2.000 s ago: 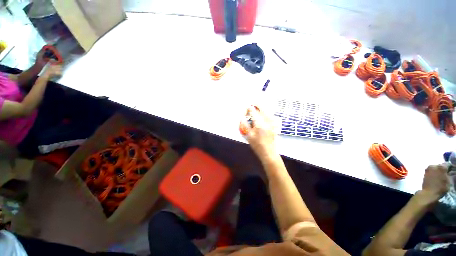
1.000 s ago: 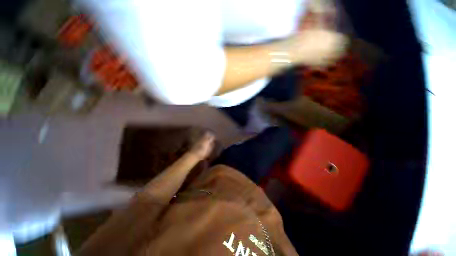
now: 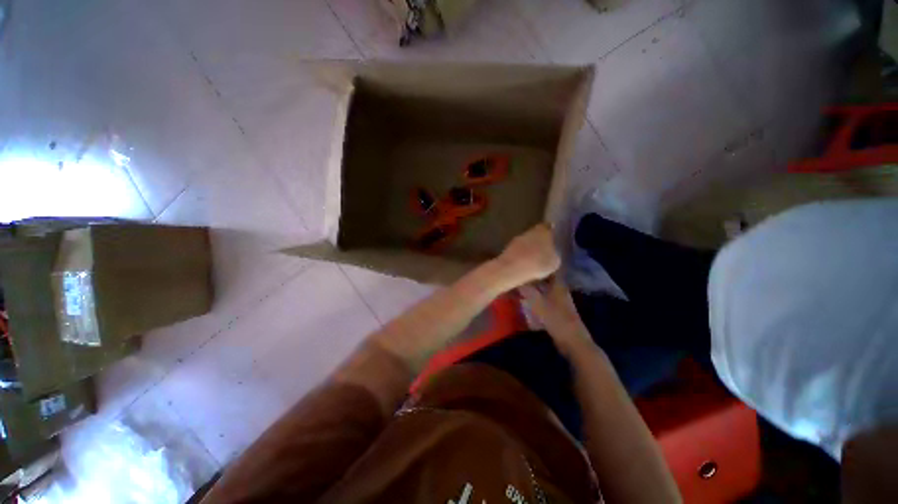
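An open cardboard carton (image 3: 345,167) stands on the floor in front of me, with several orange cable coils (image 3: 463,196) with black ends lying at its bottom. My left hand (image 3: 532,254) is closed on the carton's near right corner. My right hand (image 3: 553,300) is just below it, close to or touching it, outside the carton. Its fingers are partly hidden and blurred, so I cannot tell whether it holds anything.
Other cartons (image 3: 158,276) stand at the left, with crumpled clear plastic (image 3: 123,463) near them. A person in a white top (image 3: 807,315) is close on the right. A red stool (image 3: 709,443) is at the lower right. Tiled floor (image 3: 256,118) surrounds the carton.
The view has turned from the bench to the floor and the open carton. My left hand has come to the carton's corner, and my right hand is now in view beside it.
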